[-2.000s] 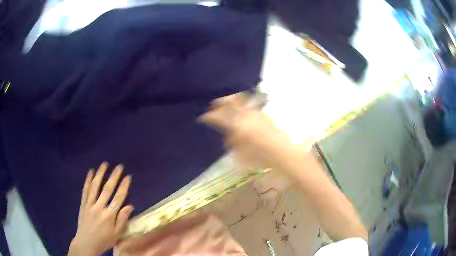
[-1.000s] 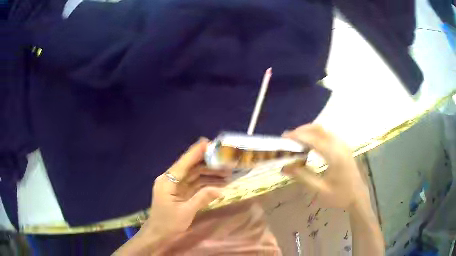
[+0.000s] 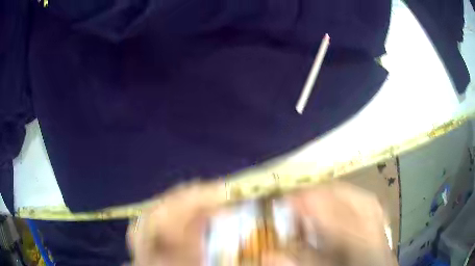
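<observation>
The snack packet (image 3: pixel 252 234), white and silver with orange-brown contents, is at the bottom centre, blurred and close to the camera. My left hand (image 3: pixel 174 223) and my right hand (image 3: pixel 338 223) hold it from both sides, in front of the table's front edge. The fingers are blurred and the hands are partly cut off by the lower edge. The white marking pen (image 3: pixel 313 72) with a pinkish tip lies on the navy jacket body (image 3: pixel 172 114), which is spread over the table.
The white table (image 3: pixel 416 78) has a worn yellowish front edge. More navy cloth (image 3: pixel 442 31) lies at the upper right and at the far left (image 3: pixel 13 88). Below the table at left is navy cloth (image 3: pixel 86 241) beside a blue rim (image 3: pixel 40 243).
My hands picked up the packet from the table's right and brought it down towards me. The pen now lies on the jacket. The view has shifted, so the cloth and pen appear higher.
</observation>
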